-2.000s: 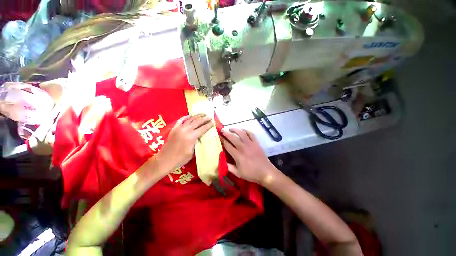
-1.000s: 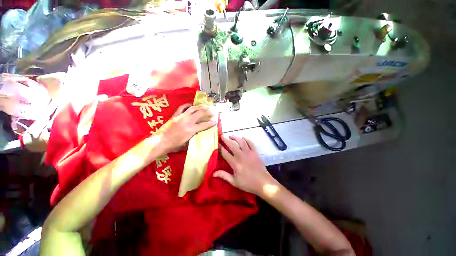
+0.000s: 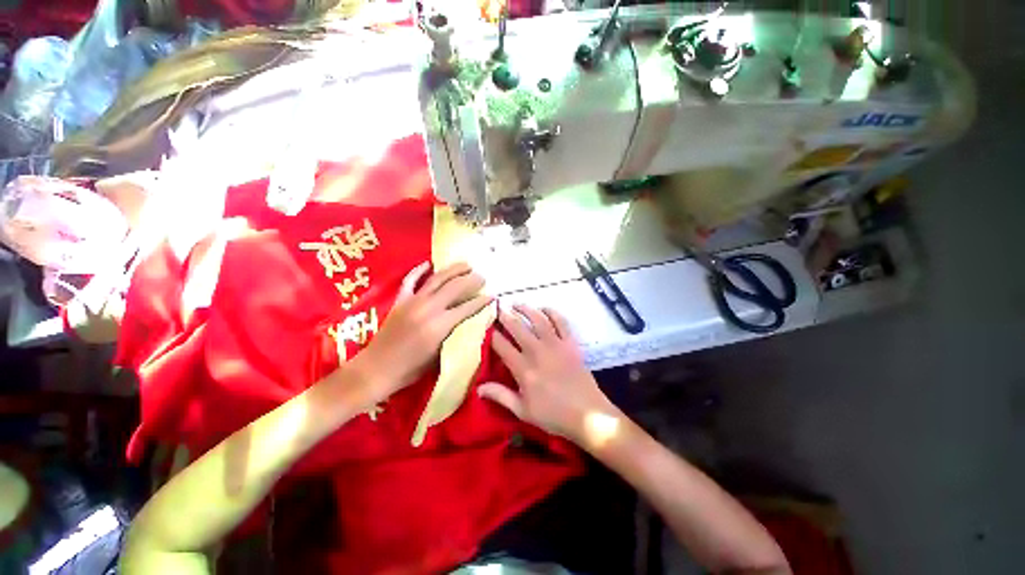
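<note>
The red fabric piece (image 3: 270,292) with gold lettering (image 3: 342,270) lies left of the needle and hangs down over the lap. A yellow-gold strip (image 3: 457,365) runs along its right edge, its upper end under the presser foot (image 3: 472,213). My left hand (image 3: 433,317) lies flat on the strip and red cloth, below the foot, fingers toward the needle. My right hand (image 3: 545,371) rests at the cloth's right edge, fingertips near the strip, thumb apart. Neither hand clearly pinches anything. The needle tip is too small to make out.
The sewing machine head (image 3: 719,124) spans the top right. Thread snips (image 3: 610,294) and black-handled scissors (image 3: 751,292) lie on the white table (image 3: 674,326) right of my right hand. A small parts tray (image 3: 856,270) is at the table's right end. Spare gold strips (image 3: 169,96) lie upper left.
My left hand first moved left with the strip's free end, then slid slightly down the strip. The strip now looks narrower below the hand. My right hand has shifted slightly down.
</note>
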